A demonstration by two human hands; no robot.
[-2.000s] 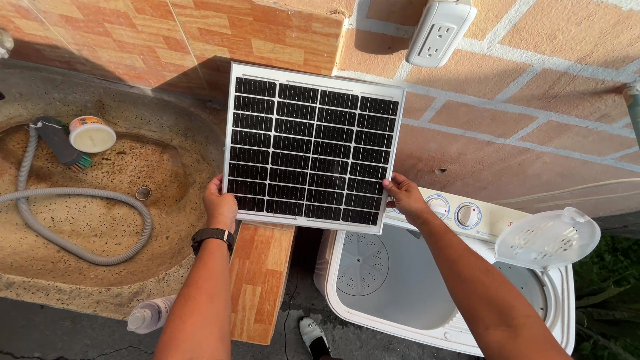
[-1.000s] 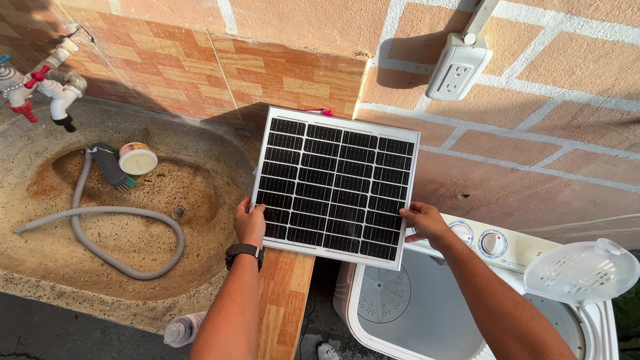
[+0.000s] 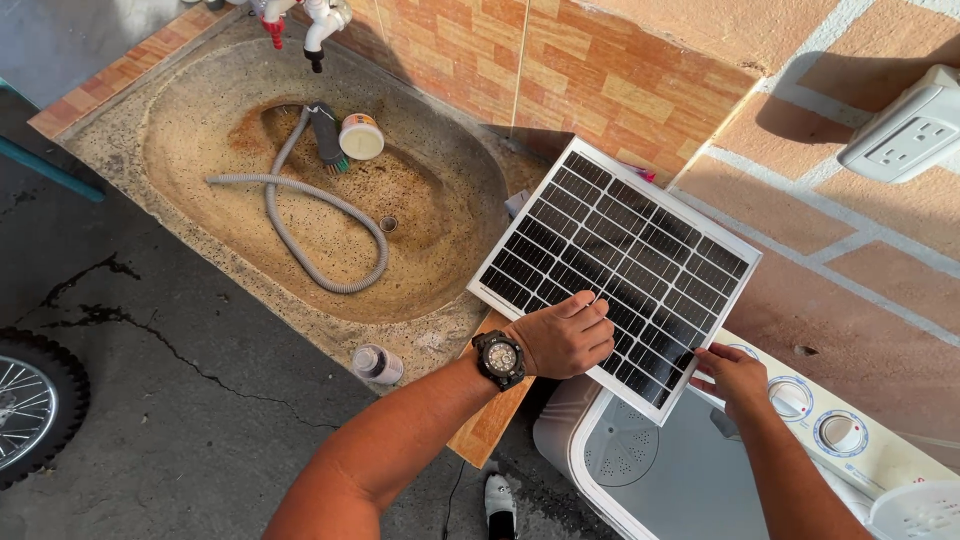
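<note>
A small solar panel (image 3: 600,247) with a silver frame lies tilted in the head view, over the tiled ledge (image 3: 487,427) between sink and washing machine. My right hand (image 3: 731,375) grips its right edge, thumb on top and fingers at the frame. Across the panel's lower front reaches my left hand (image 3: 566,337), fingers bent over the dark cells; whether the fingertips touch the surface cannot be told. A black wristwatch (image 3: 500,360) is on my left wrist. What lies under the panel is mostly hidden.
The stone sink (image 3: 180,202) holds a grey corrugated hose (image 3: 375,259), a brush (image 3: 327,135) and a round tub (image 3: 361,139). A bottle (image 3: 377,364) stands on its rim. The open washing machine (image 3: 570,442) is below right, a wall outlet (image 3: 904,135) above, a wheel (image 3: 30,405) at left.
My left hand has let go of the panel's left edge and moved over its face. My right hand still holds the right edge. The view has swung left.
</note>
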